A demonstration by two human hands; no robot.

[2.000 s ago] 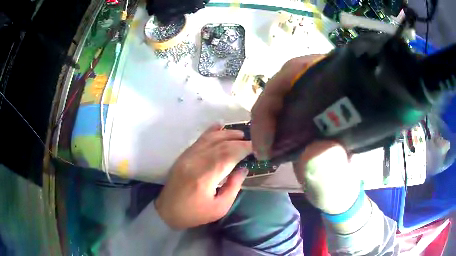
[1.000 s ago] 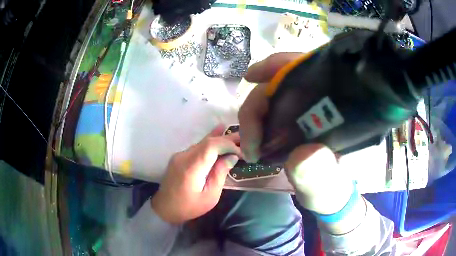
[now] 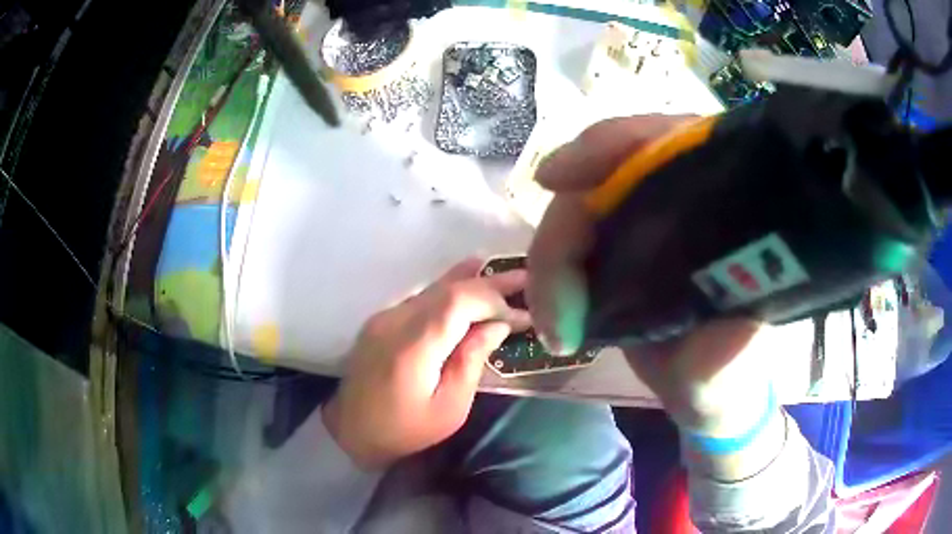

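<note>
The green circuit board [image 3: 532,355] sits in a cream housing at the table's front edge, partly hidden by both hands. My left hand [image 3: 423,360] rests on its left side, fingertips holding it down. My right hand [image 3: 585,229] is wrapped around the large black electric screwdriver [image 3: 762,209] with an orange-yellow stripe and white label, held above the board's right side. The screwdriver's bit is hidden behind my fingers. A blue band is on my right wrist.
The dark-rimmed screw tray [image 3: 485,99] and round screw dish [image 3: 367,52] stand at the back, with loose screws [image 3: 391,102] beside them. Cream parts [image 3: 632,57] lie behind right, with board assemblies [image 3: 793,37] beyond. A dark pointed object [image 3: 298,68] hangs at upper left. A blue bin [image 3: 903,417] is at right.
The screwdriver and my right hand have shifted right from a second ago. My left hand stays on the board. A dark pointed object has appeared at upper left.
</note>
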